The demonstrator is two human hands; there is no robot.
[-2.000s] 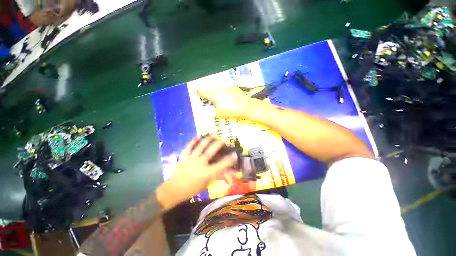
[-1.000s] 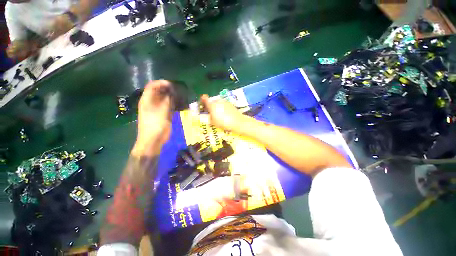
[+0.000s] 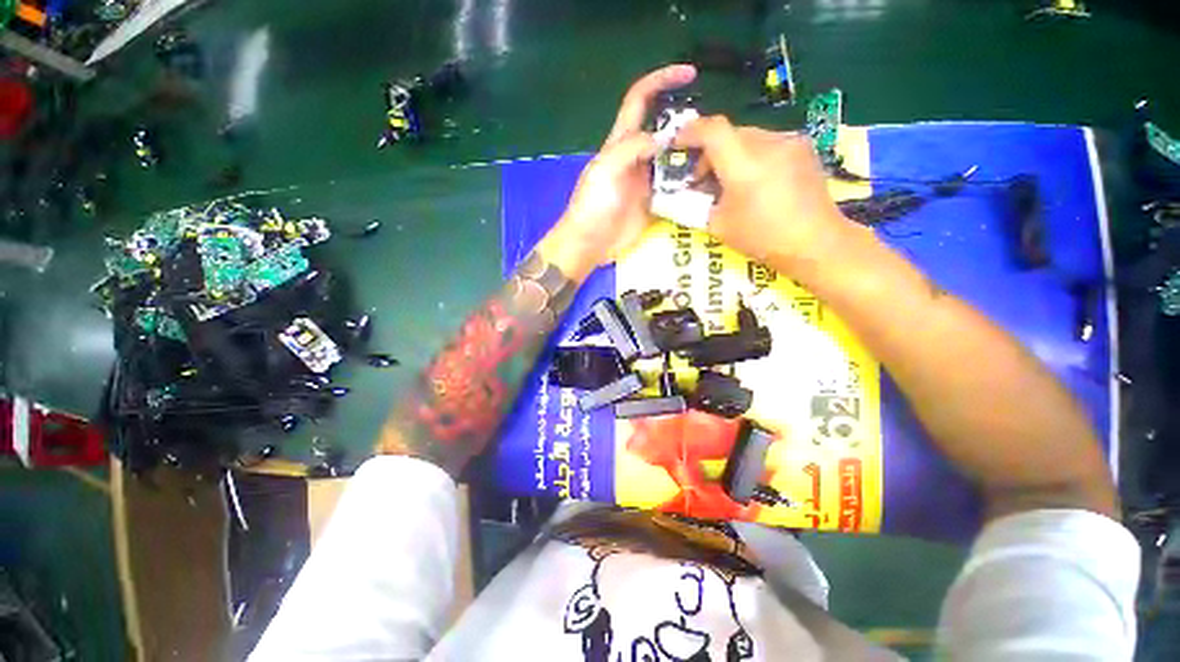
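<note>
My left hand point(image 3: 613, 194) and my right hand point(image 3: 766, 194) are together above the top edge of the printed poster point(image 3: 983, 388). Between them they hold a small circuit board point(image 3: 676, 149) with pale and dark parts. A white patch point(image 3: 682, 207) shows at its lower end, by my right hand's fingers. Several black and grey adapter housings point(image 3: 647, 349) lie loose on the poster below my hands. One housing point(image 3: 748, 463) lies apart near the poster's lower edge. A black cable point(image 3: 880, 204) lies on the poster right of my right hand.
A pile of boards point(image 3: 233, 265) and black cables point(image 3: 194, 407) is on the left. An open carton point(image 3: 175, 556) is below it. Single boards point(image 3: 401, 114) lie on the green surface point(image 3: 324, 78) beyond the poster. More boards and cables show at the right edge.
The view has shifted. My left hand has moved from the poster's upper left over to my right hand, and both now hold the board. The housings lie in a loose group, uncovered.
</note>
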